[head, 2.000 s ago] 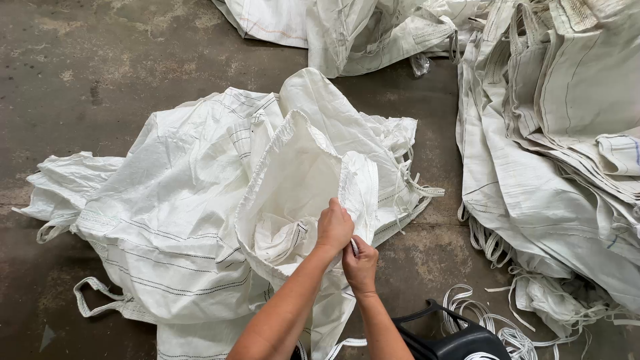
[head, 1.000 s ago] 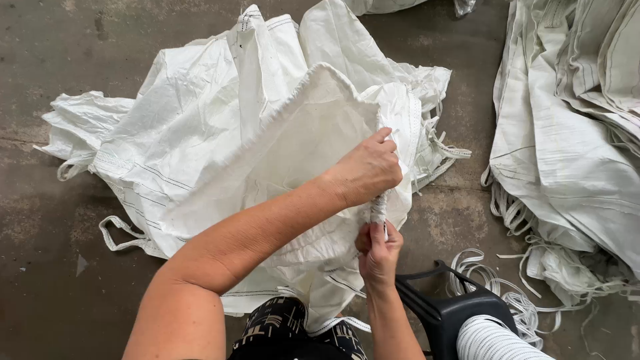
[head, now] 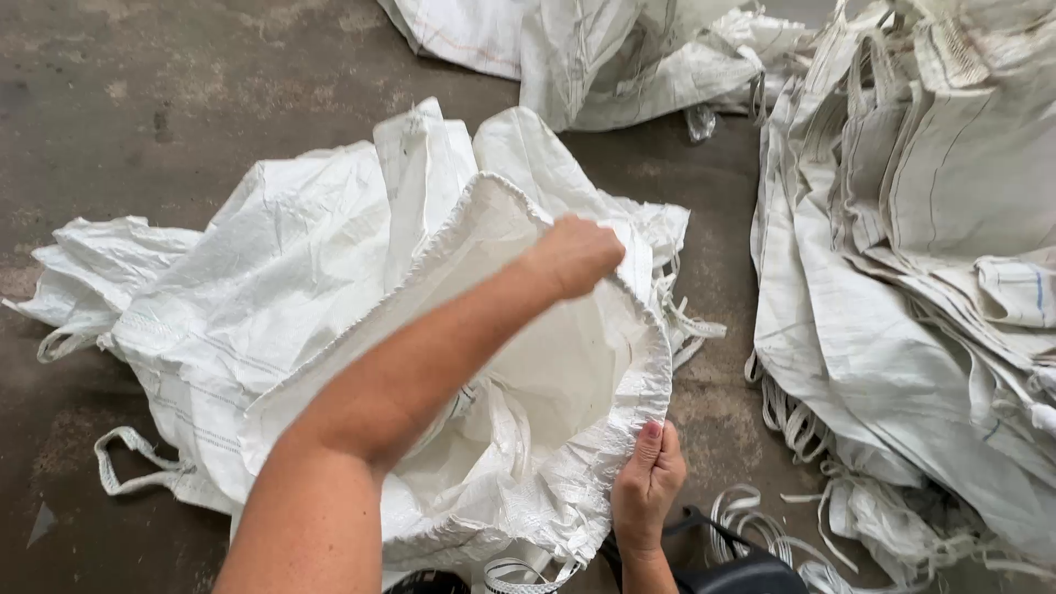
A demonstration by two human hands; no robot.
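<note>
A large white woven bulk bag [head: 289, 247] lies crumpled over the floor, its gathered mouth open toward me and its pale inside showing. My left hand [head: 577, 256] is closed at the upper right of the hemmed rim, the forearm crossing the opening; its fingertips are mostly hidden. At the lower right of the rim, my right hand [head: 649, 478] pinches the gathered hem, thumb on top. Fabric loops hang at the bag's left side, and a white strap [head: 524, 575] shows below the mouth.
Stacked white bulk bags [head: 866, 355] fill the right side, with straps spilling from their lower edge. More bags [head: 610, 74] lie at the top. A black plastic object [head: 747, 573] stands at the lower right beside loose white strapping [head: 747, 511]. Brown concrete floor [head: 124, 107] shows at upper left.
The bag's mouth is spread wider than before. My hands, close together two seconds ago, are now well apart along the rim, with the left one farther up.
</note>
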